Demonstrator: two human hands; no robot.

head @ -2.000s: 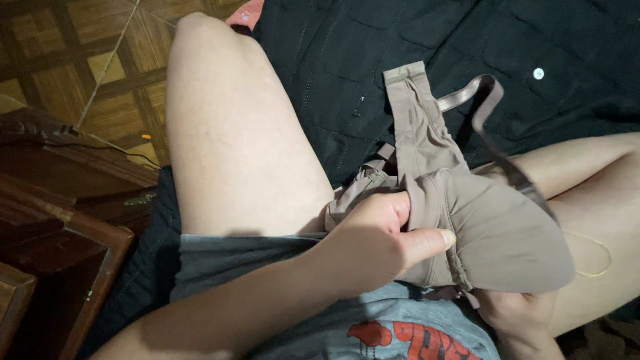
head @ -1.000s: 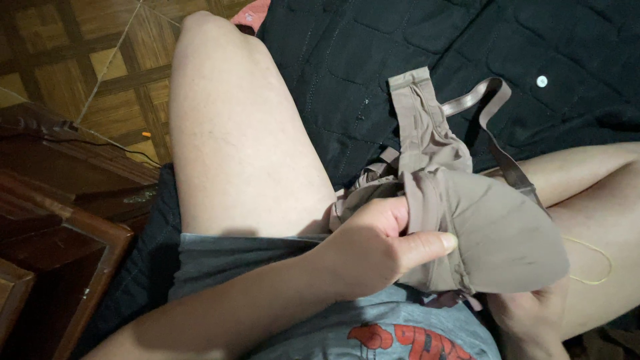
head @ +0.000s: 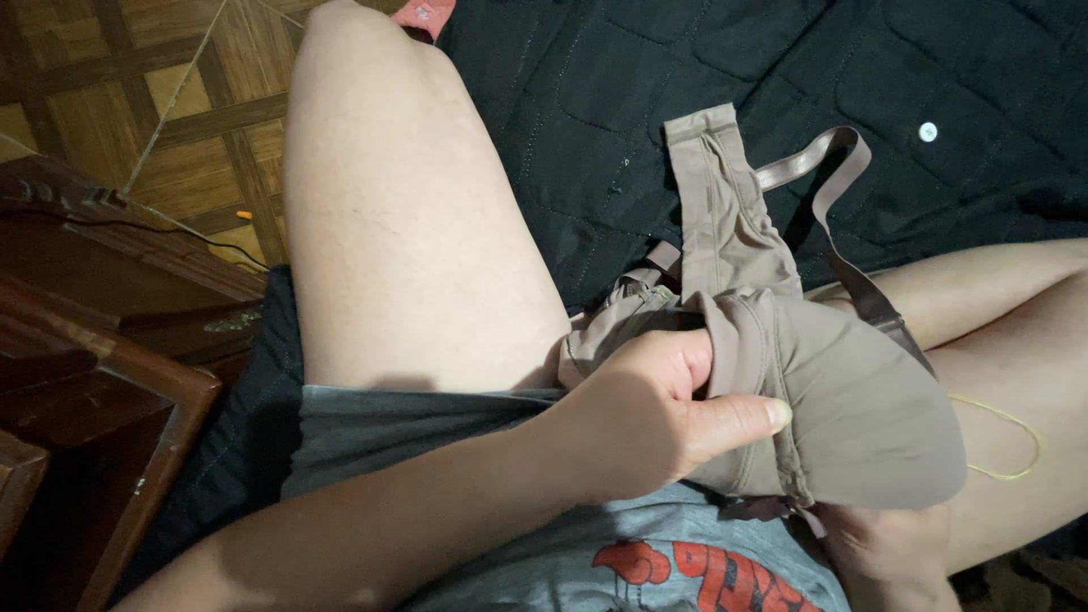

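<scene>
A taupe bra (head: 875, 408) lies over my lap, one molded cup facing up, its side band and a loose shoulder strap (head: 829, 195) stretching away over the dark quilt. My left hand (head: 654, 408) pinches the bra's edge beside the cup, thumb on top along the seam and fingers tucked under the fabric. Beneath the cup's near side is my right hand (head: 884, 535); its fingers are hidden by the cup, so its grip does not show. A thin yellow thread (head: 1033, 442) loops out over my right thigh from beside the cup.
A black quilted cover (head: 595, 102) spreads under my legs, with a small white round button-like thing (head: 927, 132) on it. Dark carved wooden furniture (head: 127, 365) stands at the left, with a thin cable across it. Beyond is a patterned floor (head: 195, 110) bearing a small orange piece (head: 245, 215).
The bra's band and strap have shifted slightly, and the cup sits a little differently over my right hand than two seconds ago. My left hand keeps its pinch on the edge.
</scene>
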